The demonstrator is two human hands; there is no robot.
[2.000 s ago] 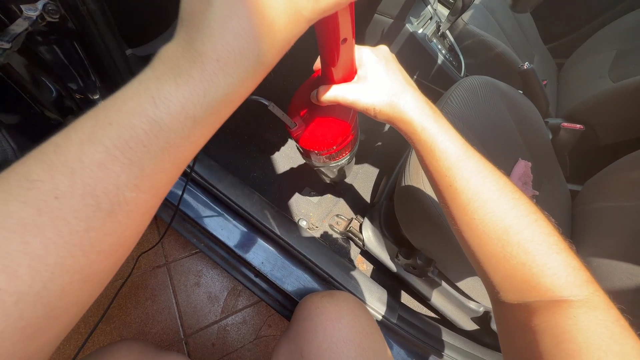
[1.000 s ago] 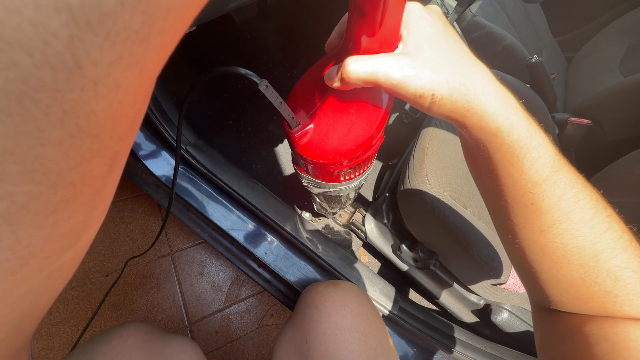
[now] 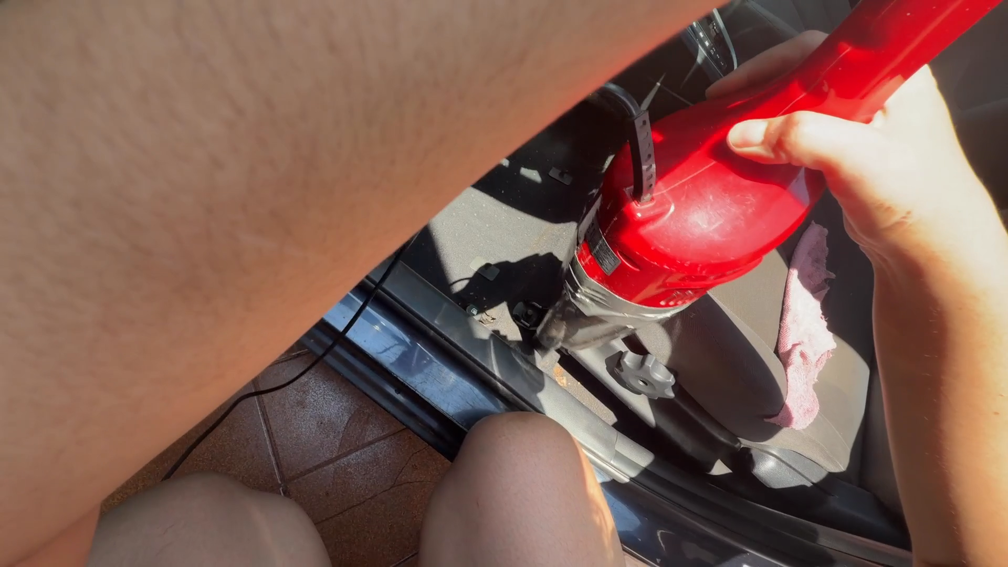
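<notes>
A red handheld vacuum cleaner (image 3: pixel 709 205) slants across the right half of the view, its long handle rising to the upper right corner. My right hand (image 3: pixel 858 150) grips it where the handle meets the body, with the thumb on top. Grey tape wraps the clear lower end, which points down at the gap between the seat base and the door sill. A black power cord (image 3: pixel 644 153) enters the body on its left side. My left forearm crosses the upper left; the left hand itself is outside the frame.
The car's blue door sill (image 3: pixel 417 362) runs diagonally below. A grey seat (image 3: pixel 732 354) carries a pink cloth (image 3: pixel 807 331); a grey adjuster knob (image 3: pixel 646 374) is on its side. The cord trails over the sill onto brown floor tiles (image 3: pixel 315 425). My knees are at the bottom.
The vacuum now tilts, its handle leaning to the upper right and its lower end beside the seat's side. My left forearm covers more of the view. The pink cloth shows more fully.
</notes>
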